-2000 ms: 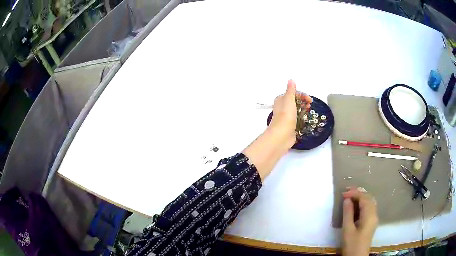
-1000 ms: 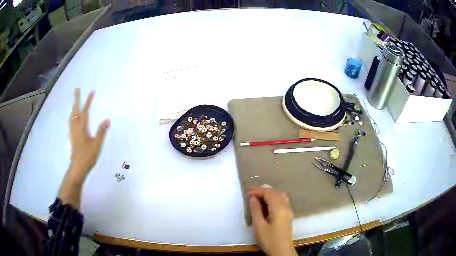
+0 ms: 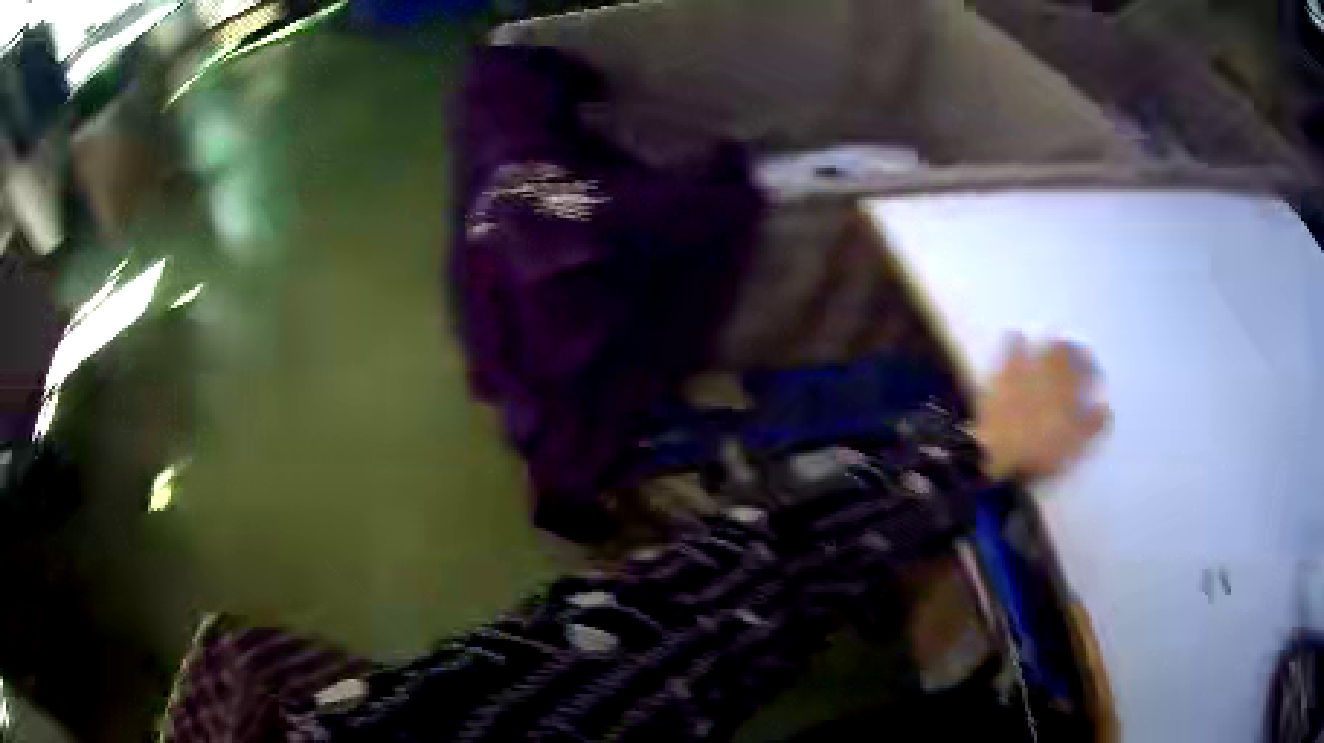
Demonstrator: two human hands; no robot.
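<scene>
The frame is heavily blurred. My left hand (image 3: 1040, 409) is over the left edge of the white table (image 3: 1176, 349), its fingers blurred; I cannot tell if it holds anything. My dark patterned sleeve runs to it from the bottom. A few small blurred buttons (image 3: 1217, 582) lie on the table, below and right of the hand. The dark round dish (image 3: 1297, 690) is cut off at the right edge, so its contents are hidden. My right hand is not in view.
A dark purple garment with pale embroidery (image 3: 603, 276) hangs at the side of the grey-beige fabric bin (image 3: 871, 87). Green floor (image 3: 349, 392) lies to the left. Blue material shows under the table edge. A striped maroon cloth (image 3: 254, 682) is at the bottom left.
The view has swung left and down to the bin, garment and floor. My left hand has moved from above the table to its left edge. My right hand and the mat have left the view.
</scene>
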